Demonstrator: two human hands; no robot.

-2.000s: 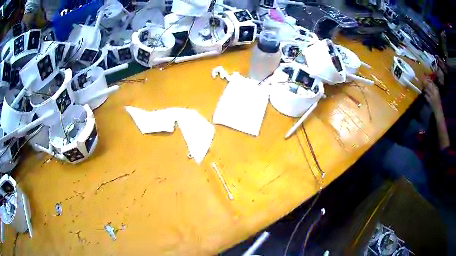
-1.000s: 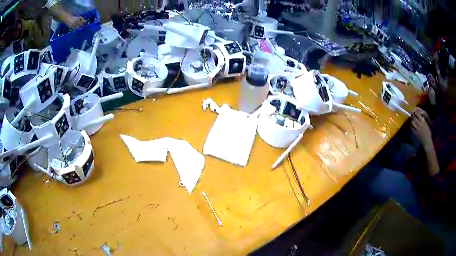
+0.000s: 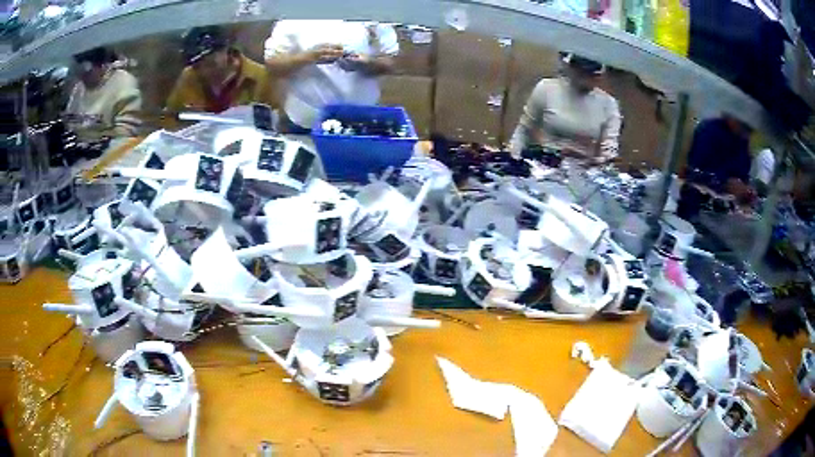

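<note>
Neither of my hands is in view. Nearest in front of me, a white camera housing (image 3: 154, 393) stands on the orange tabletop at the lower left, its open cup up and white antennas at its sides. Another housing (image 3: 340, 361) lies right of it, at the front of a large pile of housings. White cloth pieces (image 3: 597, 406) lie flat at the lower right, beside a translucent bottle (image 3: 645, 341) with a dark cap. Several more housings (image 3: 670, 397) stand close together right of the bottle.
A blue bin (image 3: 365, 156) with small parts stands behind the pile. Several people sit or stand across the table. A grey metal shelf (image 3: 429, 12) spans the top, with a post at the right. A clear crinkled film (image 3: 37, 406) lies at the lower left.
The view has swung up and to the left. The pile and cloths now show lower and further right, and the shelf and people across the table have come into view.
</note>
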